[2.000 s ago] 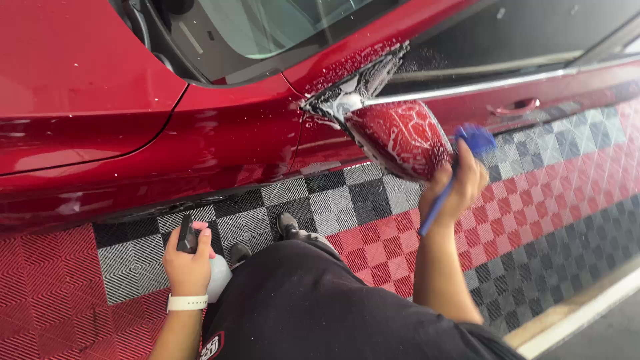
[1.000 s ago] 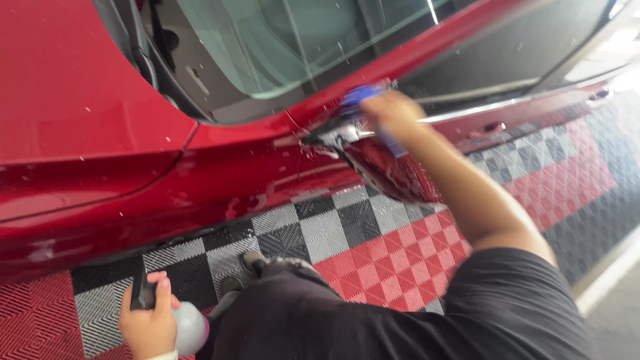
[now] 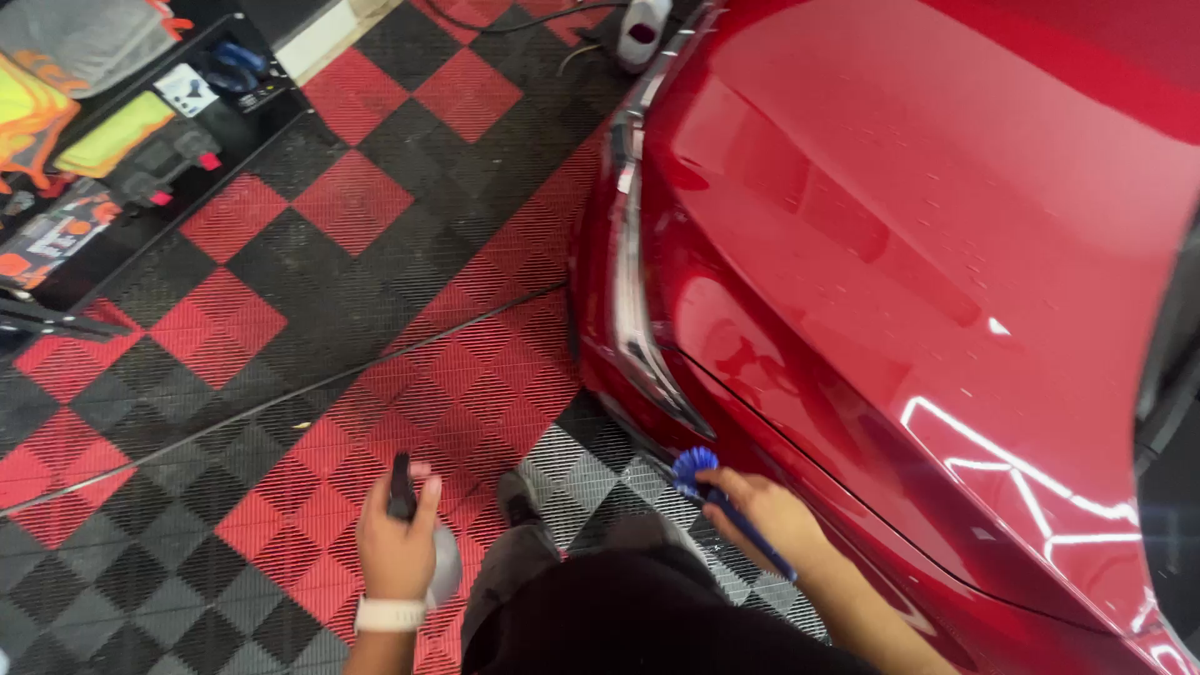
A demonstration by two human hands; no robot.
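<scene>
My left hand (image 3: 398, 539), with a white band at its wrist, grips a spray bottle (image 3: 446, 567) by its black trigger head, low over the floor tiles. In my right hand (image 3: 769, 516) is a blue-handled detailing brush (image 3: 695, 466), its blue bristles upward in the view, beside the front fender of a red car (image 3: 844, 309). Whether the bristles touch the car, I cannot tell. The headlight (image 3: 642, 347) lies just above the brush in the view. Water drops and light reflections show on the hood.
A black shelf cart (image 3: 253, 141) at the upper left holds cloths, tools and a yellow pad (image 3: 117, 133). A thin dark hose or cord (image 3: 356, 367) crosses the red, black and grey tiles (image 3: 347, 202). A white and grey object (image 3: 643, 36) stands near the car's front.
The view has moved from the soapy side mirror to the car's front corner. My right hand, with the brush, has come away from the mirror area. The bottle has stayed in my left hand.
</scene>
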